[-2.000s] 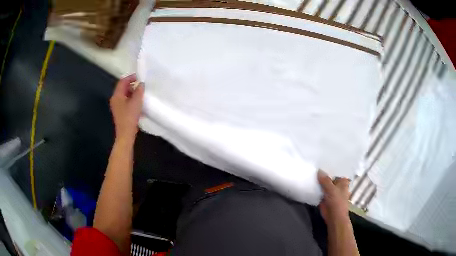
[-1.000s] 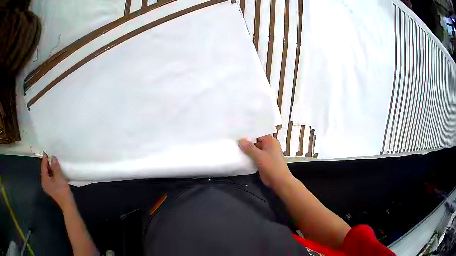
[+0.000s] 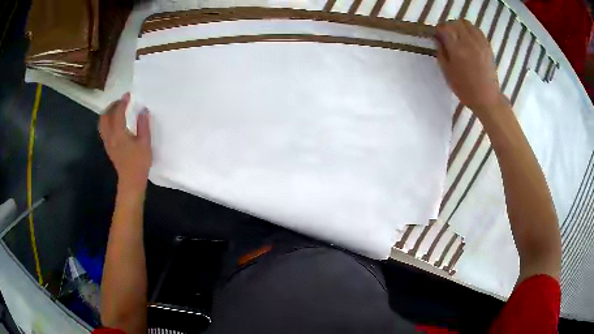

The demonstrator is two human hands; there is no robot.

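Observation:
A large white bag panel [image 3: 293, 124] lies flat in front of me, overlapping other panels with brown edge strips [image 3: 286, 39] along its far side. My left hand [image 3: 127, 140] is at the panel's left edge, thumb and fingers apart around it; whether it grips the edge is unclear. My right hand [image 3: 466, 59] is at the far right corner, fingertips down on the brown strip; whether they pinch it is hidden.
Overlapped panel rows [image 3: 479, 130] with slanting brown stripes lie to the right. Brown bag panels [image 3: 62, 32] are stacked at the upper left. A red object [image 3: 566, 23] is beyond the table. The table's near edge [image 3: 449, 271] runs past my body.
My right hand has moved from the panel's near right corner to its far right corner. The raised near edge now lies flat. My left hand stays at the left side, and the view has turned.

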